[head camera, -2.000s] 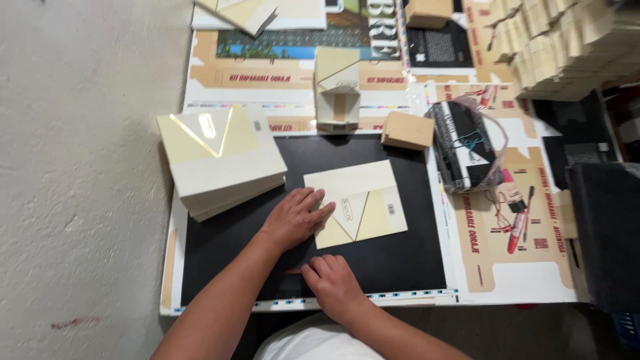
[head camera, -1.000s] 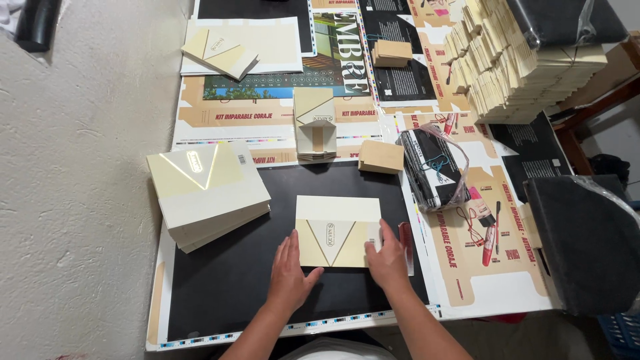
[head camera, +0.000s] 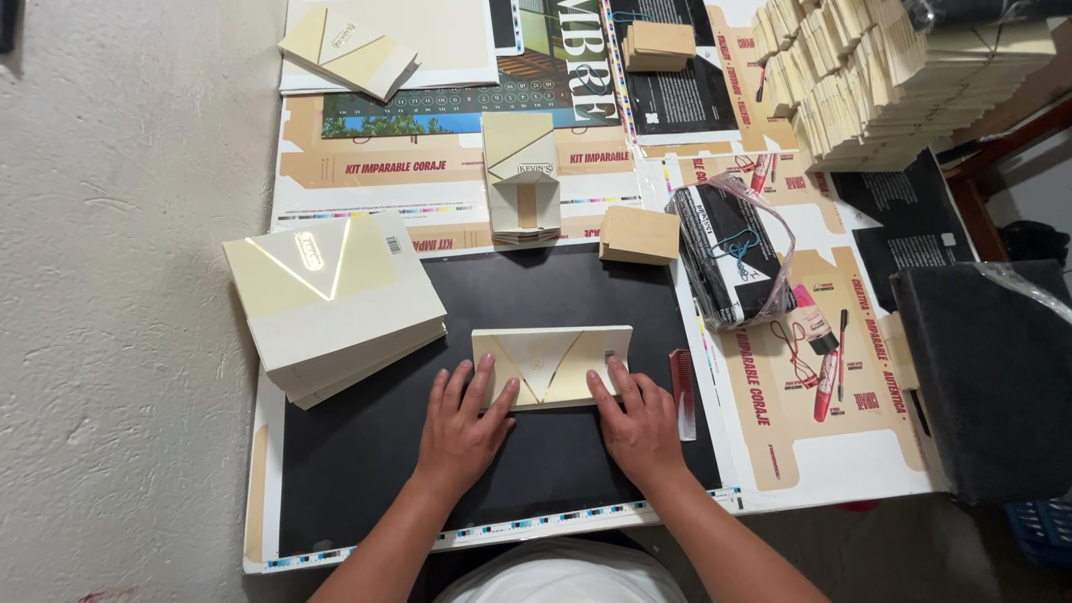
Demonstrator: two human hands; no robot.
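Observation:
A cream and white printed card piece (head camera: 544,368), folded over into a long strip with a gold-lined V, lies on a black sheet (head camera: 502,469). My left hand (head camera: 465,419) presses its left end with the fingertips. On its right end rest the fingers of my right hand (head camera: 638,419). Right of that hand lies a red comb (head camera: 682,394). A stack of flat cream and white cards (head camera: 335,293) sits on the left of the black sheet. Beyond the folded piece stands a partly formed cream holder (head camera: 523,193), with a small pile of tan cards (head camera: 639,234) at its right.
A plastic-wrapped black bundle (head camera: 729,255) lies on the right, near a large black block (head camera: 988,377). Tall stacks of cream folded pieces (head camera: 888,75) fill the back right. More tan cards (head camera: 659,46) and a cream folder (head camera: 347,50) lie behind. A wall (head camera: 126,293) borders the left.
The card under my hands was wider and showed a white upper panel; now it is folded into a narrower strip. My right hand has moved onto its right end, and the comb beside it is in fuller view.

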